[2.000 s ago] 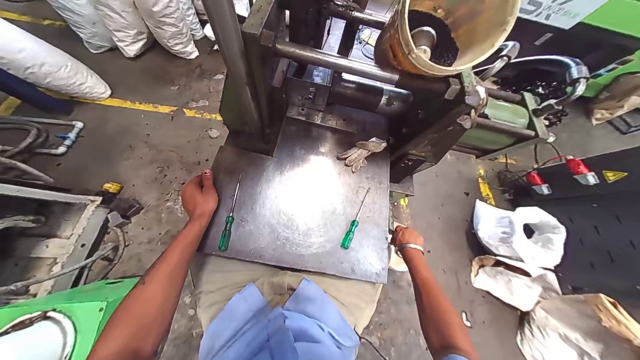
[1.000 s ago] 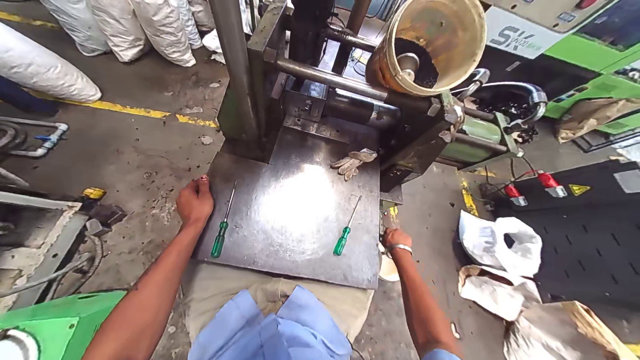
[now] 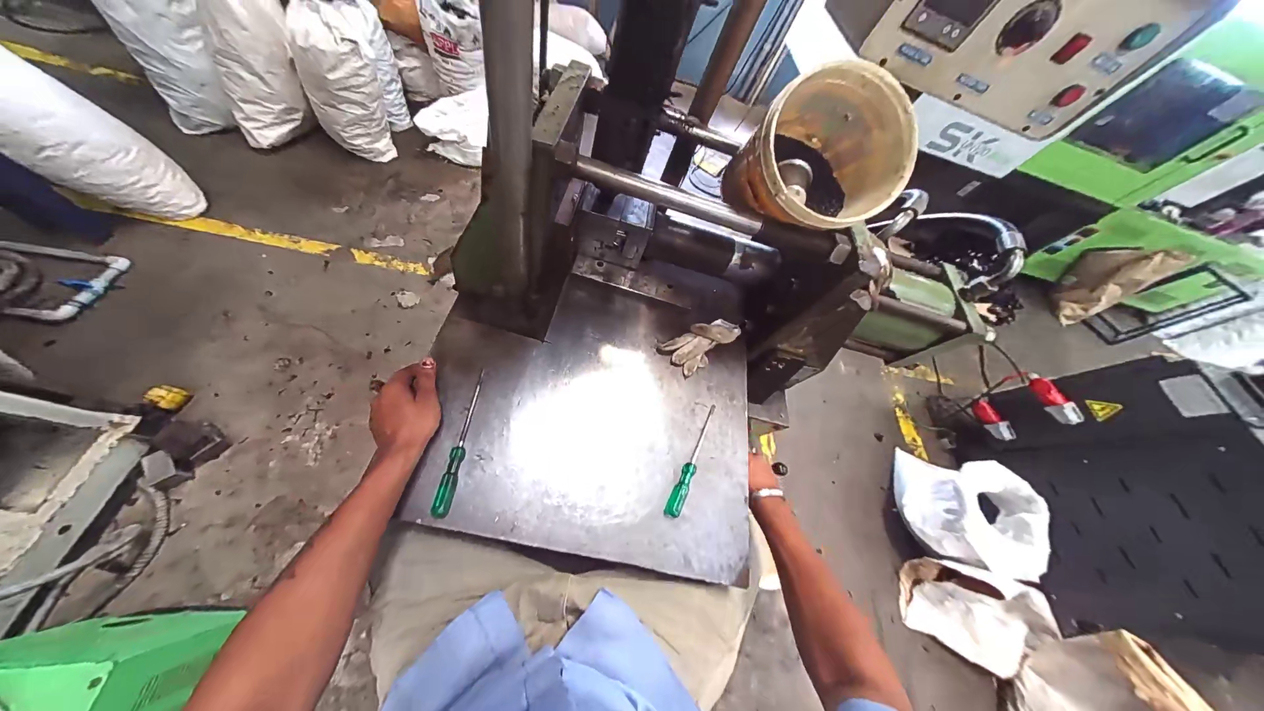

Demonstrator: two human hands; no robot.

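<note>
My left hand (image 3: 406, 407) rests at the left edge of a shiny metal plate (image 3: 592, 533), its fingers curled and partly hidden. My right hand (image 3: 763, 474) is low beside the plate's right edge, its fingers mostly hidden, with a band at the wrist. One green-handled screwdriver (image 3: 447, 482) lies on the plate near my left hand. A second green-handled screwdriver (image 3: 680, 490) lies near the right edge. Behind it is a soiled work glove (image 3: 699, 346), close to the machine.
A machine frame with steel bars (image 3: 671, 197) rises behind the plate. It carries a tilted bucket (image 3: 839, 138) with black material inside. White sacks (image 3: 336, 79) stand at the back left. Open bags (image 3: 973, 518) and a black cabinet (image 3: 1155, 494) are at the right.
My right hand has drawn closer to the plate's right edge and is more hidden. The left hand, both screwdrivers and the glove keep their places on the plate.
</note>
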